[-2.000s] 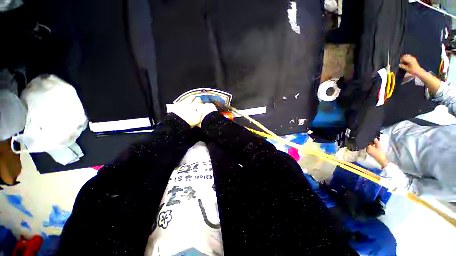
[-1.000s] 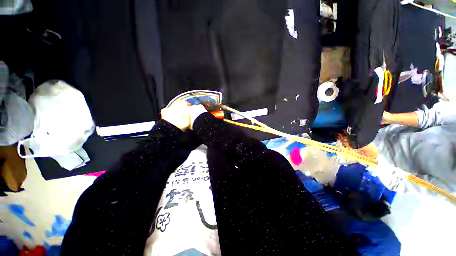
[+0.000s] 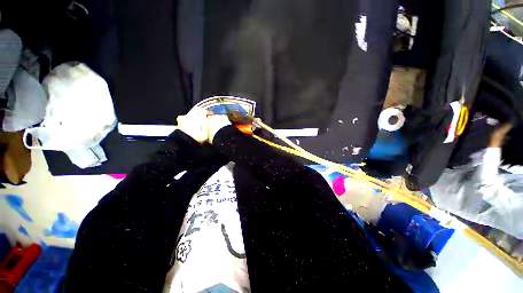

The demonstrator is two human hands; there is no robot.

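Note:
The steam iron (image 3: 226, 109), with a pale-edged plate, blue top and orange handle, rests on the dark garment panels (image 3: 241, 57) over the strip line. My right hand (image 3: 218, 123) is at its handle, fingers closed. My left hand (image 3: 194, 124) is pressed close beside it, partly hidden; I cannot tell whether it holds the iron or the panel edge. A white fusible strip (image 3: 150, 130) lies left of the iron and another (image 3: 298, 132) lies right of it. The yellow hose (image 3: 344, 170) trails right from the iron.
A white bundle (image 3: 80, 111) and grey garment parts (image 3: 24, 106) lie at left. A tape roll (image 3: 391, 119), yellow-handled scissors (image 3: 461, 122) and a dark padded arm (image 3: 436, 143) are at right. Another person's sleeve (image 3: 493, 174) shows at far right. A blue basket (image 3: 427, 233) stands on the floor.
The iron and both hands have moved left along the strip line relative to the panels. The view has shifted too. The other person's hand has moved and is blurred.

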